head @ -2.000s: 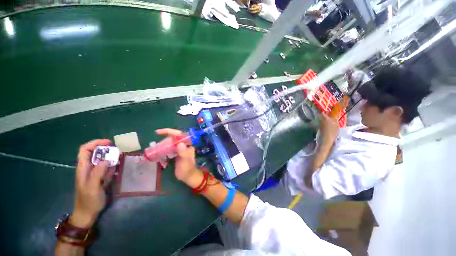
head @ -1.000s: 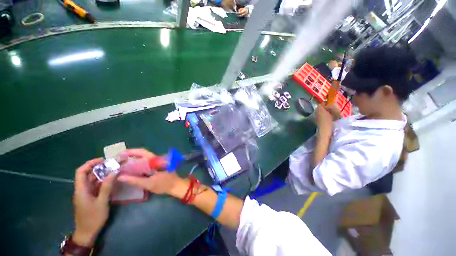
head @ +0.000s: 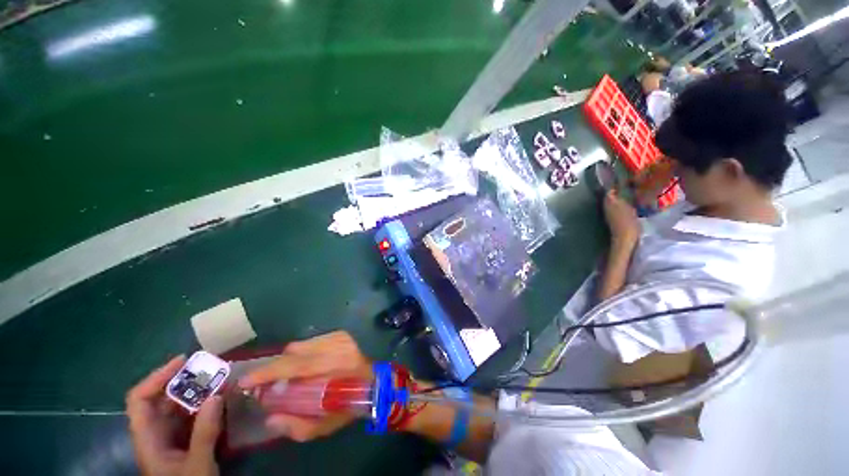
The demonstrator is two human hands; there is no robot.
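Observation:
My left hand (head: 177, 432) holds a small square housing (head: 198, 381) with a white rim and dark details inside, its open face up. My right hand (head: 312, 372) grips a translucent red-pink dispensing syringe (head: 321, 396) lying level, its blue cap (head: 383, 398) toward my wrist. The syringe's front end is close to the housing's right side; whether it touches cannot be told. A framed pad (head: 244, 429) lies below my hands, mostly hidden by them. A plain cream pad (head: 222, 324) lies just above the housing.
A blue-fronted controller (head: 428, 302) with a red light stands right of centre, clear plastic bags (head: 419, 172) behind it. Small square parts (head: 557, 160) lie beyond. A neighbouring person (head: 717, 232) sits at right by a red-orange tray (head: 622, 125). A clear hose (head: 652, 402) loops at lower right.
The view has shifted. The syringe has drawn back slightly right from the housing, and its blue cap and hose show more clearly. The neighbouring person's hands have moved at the tray.

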